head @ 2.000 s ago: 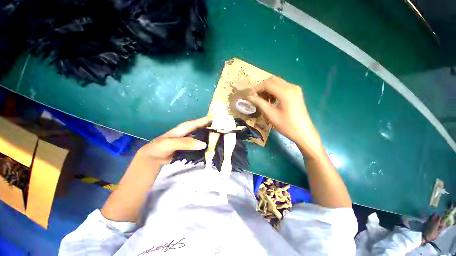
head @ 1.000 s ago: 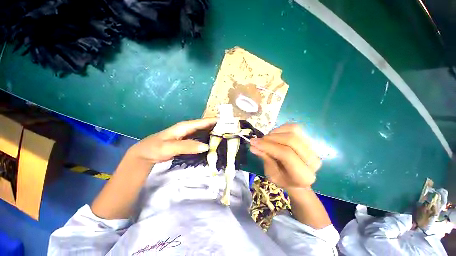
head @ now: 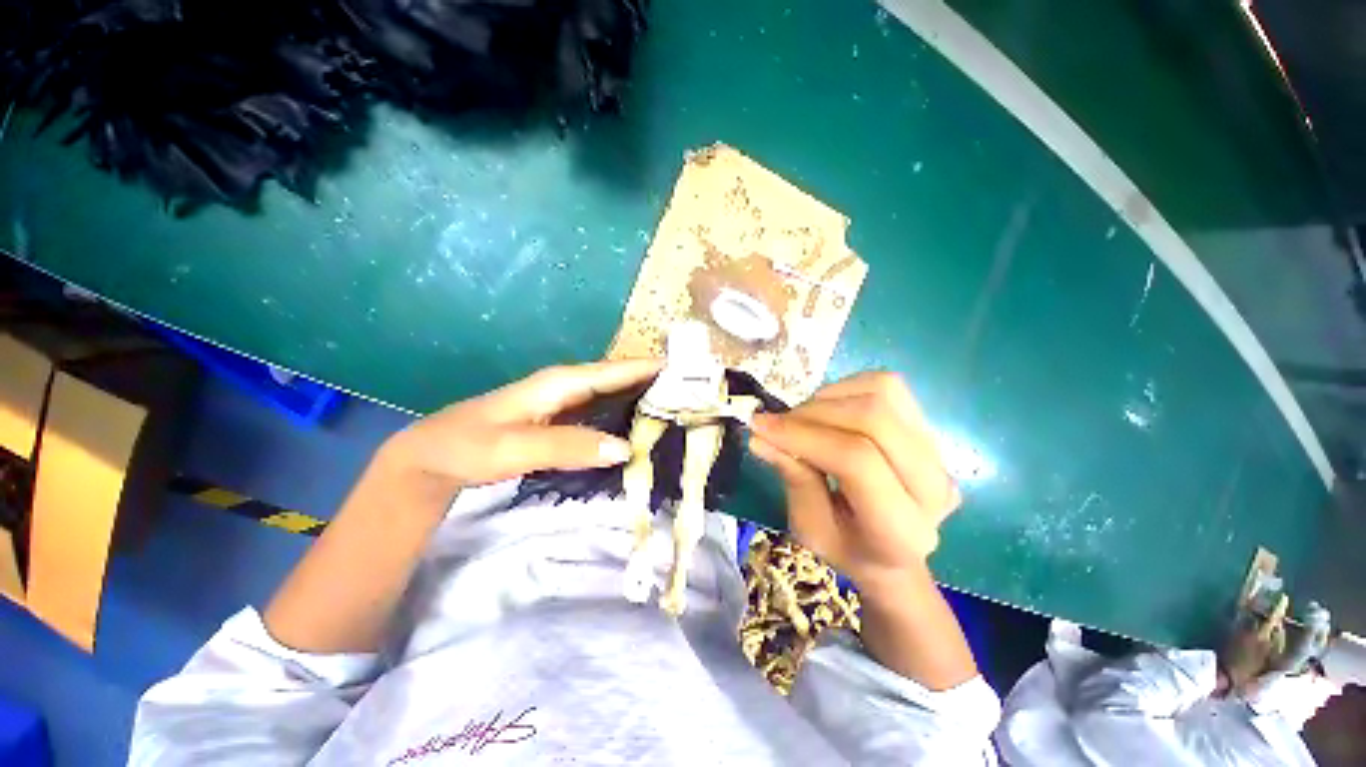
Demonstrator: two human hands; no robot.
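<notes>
A black feathered piece (head: 577, 483) lies at the bench's front edge above my lap. A cream-white joint piece (head: 691, 375) with two bone-coloured legs (head: 692, 487) lies over it, the feet towards me. My left hand (head: 517, 427) holds the piece from the left side, thumb and fingers around its edge. My right hand (head: 854, 465) pinches a thin pale sliver, seemingly an applicator stick (head: 740, 408), at the right of the joint piece. Behind is the tan cardboard palette (head: 764, 210) with white glue (head: 745, 315) in a brown stain.
A large black feather heap (head: 300, 90) covers the far left of the green bench (head: 1034, 375). Loose tan limb parts (head: 791, 599) fill a bin by my lap. An open carton (head: 75, 495) stands at lower left. Another person's hands and white sleeves (head: 1169, 697) show at lower right.
My right hand has come from the glue on the palette down to the joint piece. My left hand stays at the piece. The view has shifted slightly.
</notes>
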